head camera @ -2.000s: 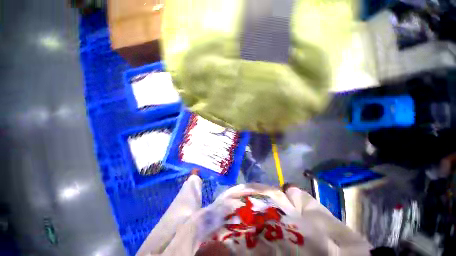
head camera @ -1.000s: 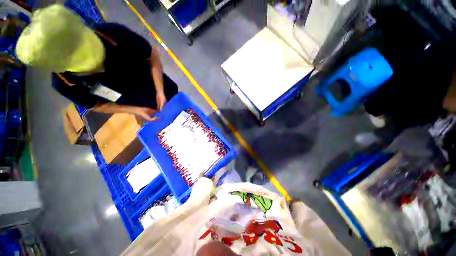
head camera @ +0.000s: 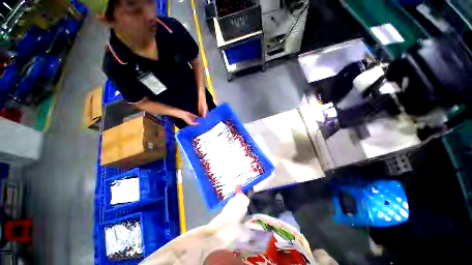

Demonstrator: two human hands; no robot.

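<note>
A blue plastic tote (head camera: 187, 150) is held tilted in the air in front of me. White wire leads with dark red ends (head camera: 225, 155) lie in it. My left hand (head camera: 239, 190) comes from a pale sleeve and grips the tote's near edge; only the fingertips show. My right hand is not visible; part of the right sleeve shows at the bottom edge. Another person's two hands (head camera: 192, 118) are at the tote's far edge.
A person in a dark shirt (head camera: 171, 77) stands opposite. Left are a cardboard box (head camera: 133, 141) and blue crates with leads (head camera: 124, 238). Right are a white-topped cart (head camera: 290, 150), a machine bench (head camera: 383, 137) and a blue stool (head camera: 380, 204). A yellow floor line passes behind the tote.
The view has swung right. The tote has moved from above the left crates to beside the white-topped cart. The other person has moved with it, now more upright.
</note>
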